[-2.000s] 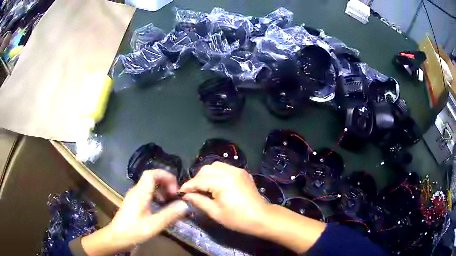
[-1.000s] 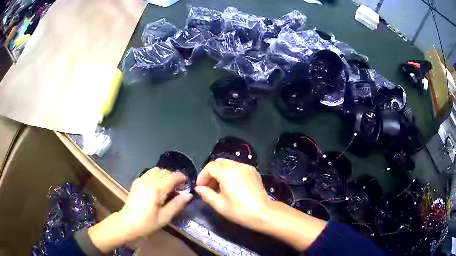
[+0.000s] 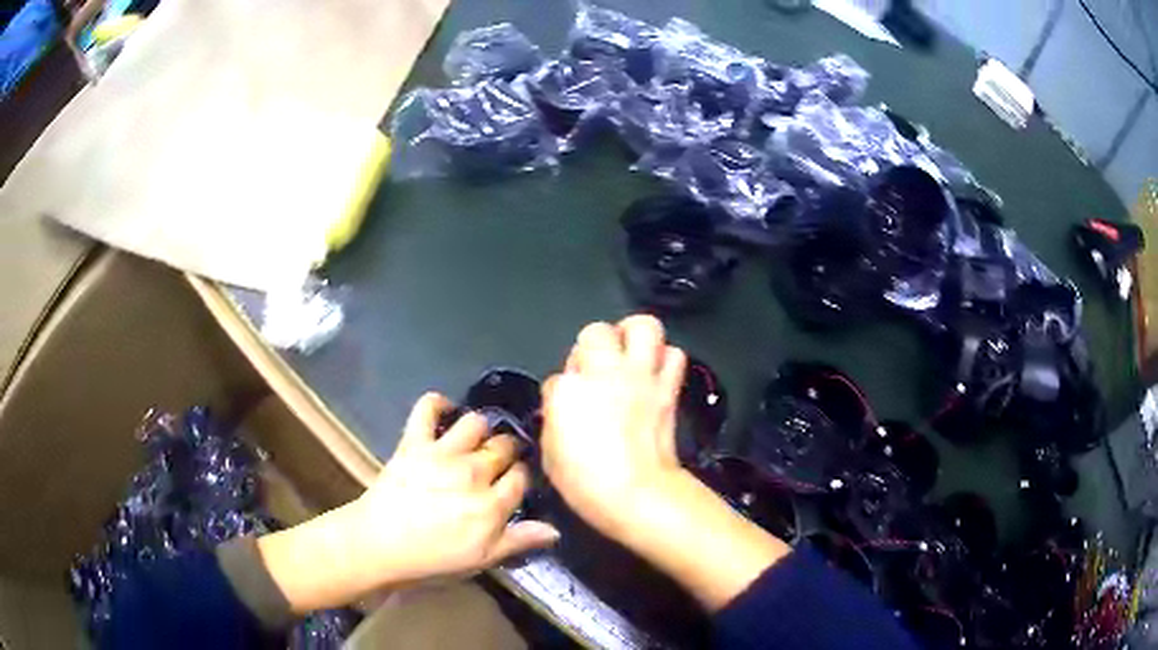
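A black housing (image 3: 505, 391) lies at the near table edge, partly covered by my hands. My left hand (image 3: 445, 498) is at its near left side, fingers curled on it and thumb stretched to the right. My right hand (image 3: 612, 425) is at its right side, bent down with the fingertips hidden. Whether the right hand holds a small part cannot be seen. Right of my hands stand several open black housings (image 3: 803, 425) with thin red wires and tiny white plugs.
Two open housings (image 3: 679, 254) stand farther back. Housings in crinkled clear wrap (image 3: 749, 121) lie behind. A yellow handle (image 3: 361, 193) lies by brown cardboard (image 3: 241, 127) and a clear bag of whitish grains (image 3: 302, 318). An open box (image 3: 76, 381) at left holds shiny wrap.
The view has shifted, so the table things sit farther right and lower. My fingertips have parted; my left hand has turned over the housing and my right hand has bent down at its right side.
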